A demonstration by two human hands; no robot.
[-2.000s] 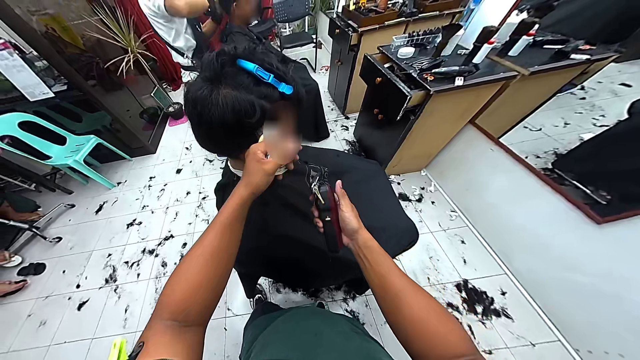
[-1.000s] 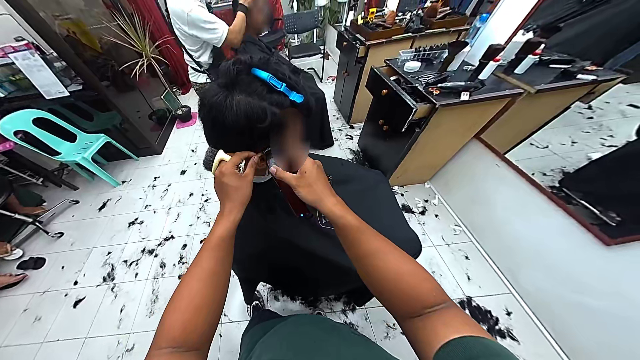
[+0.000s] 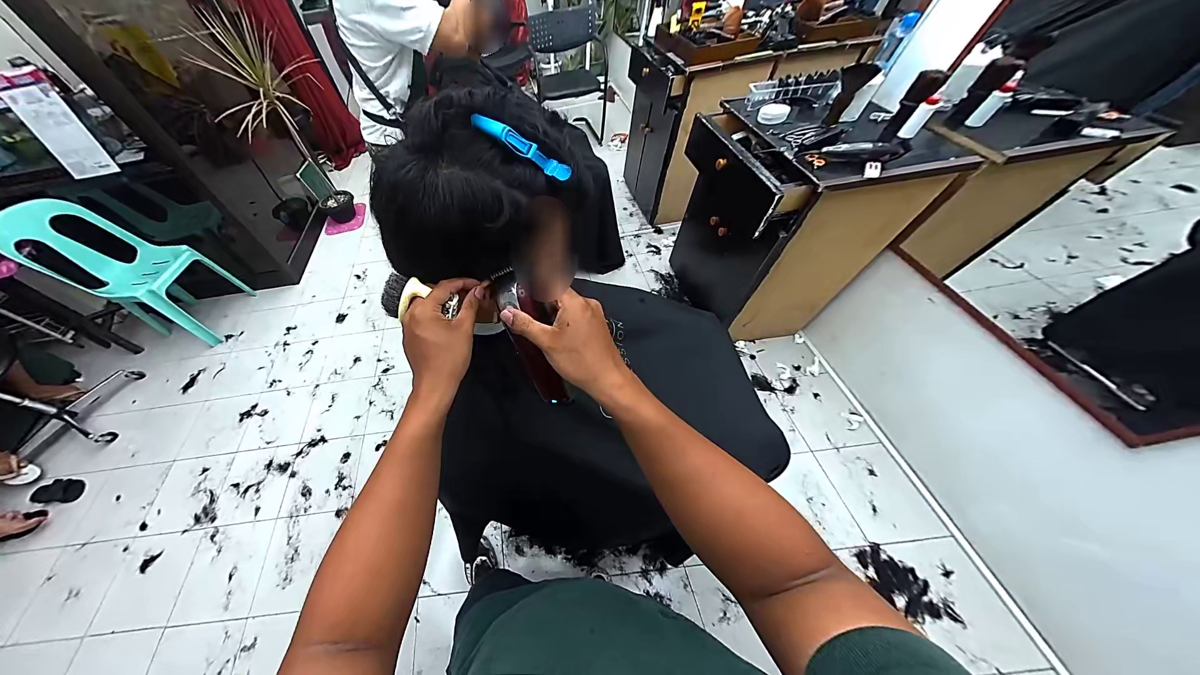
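Observation:
A seated person in a black barber cape (image 3: 656, 394) has a blue hair clip (image 3: 520, 147) in the dark hair (image 3: 450, 187). My right hand (image 3: 572, 342) grips a dark red hair clipper (image 3: 539, 366) upright beside the person's head, its blade end up near the lower hair. Close to it, my left hand (image 3: 442, 328) holds a brush with a pale handle (image 3: 414, 295) and dark bristles, which stick out to the left. A dark comb (image 3: 502, 274) shows at the left fingertips, against the hair; how the fingers hold it is partly hidden.
To the right stand a black cabinet with an open drawer (image 3: 750, 173) and a counter (image 3: 937, 155) with spray bottles, brushes and tools. A turquoise plastic chair (image 3: 122, 258) is at the left. Cut hair (image 3: 905, 586) lies on the tiled floor. Another person (image 3: 384, 47) stands behind.
My right hand has moved up and left with the clipper, from over the cape to beside the head. My left hand has moved left and down from near the face and now shows a brush.

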